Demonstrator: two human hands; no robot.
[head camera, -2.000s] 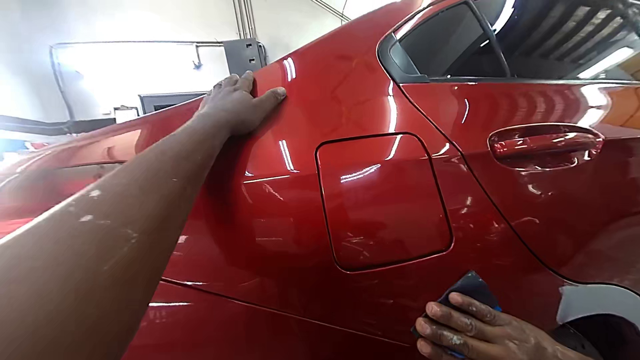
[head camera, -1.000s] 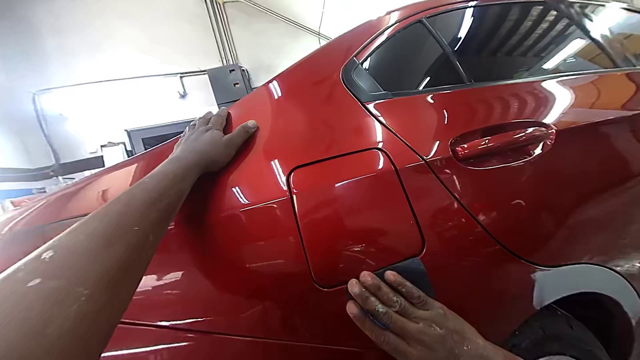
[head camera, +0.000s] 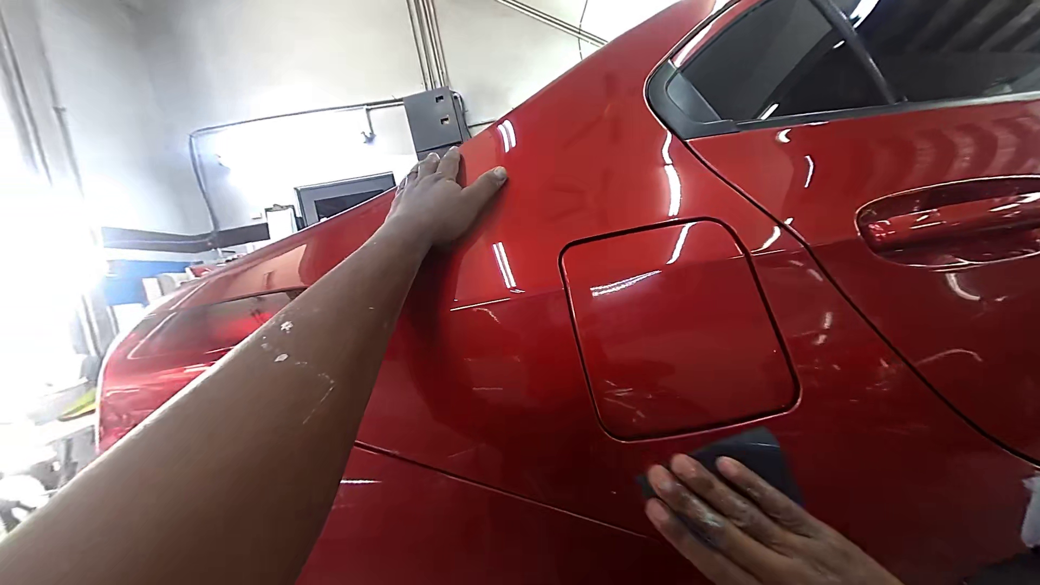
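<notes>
My left hand (head camera: 439, 195) rests with spread fingers on the upper edge of the red car's rear quarter panel (head camera: 504, 366), holding nothing. Below the closed fuel filler door (head camera: 678, 333), my right hand (head camera: 731, 520) presses a dark sheet, which looks like sandpaper (head camera: 756, 459), flat against the panel. Part of the sheet is hidden under the fingers. Pale residue marks the right fingers and the left forearm.
The rear door handle (head camera: 951, 219) and side window (head camera: 756, 57) are at the right. The tail light (head camera: 203, 329) lies left, behind my forearm. A grey metal box (head camera: 437, 120) and a dark-framed screen or panel (head camera: 345, 197) stand beyond the car.
My right hand, with the dark sheet, moved left along the panel to just under the filler door, then a little down and right. My left hand has stayed on the panel's upper edge.
</notes>
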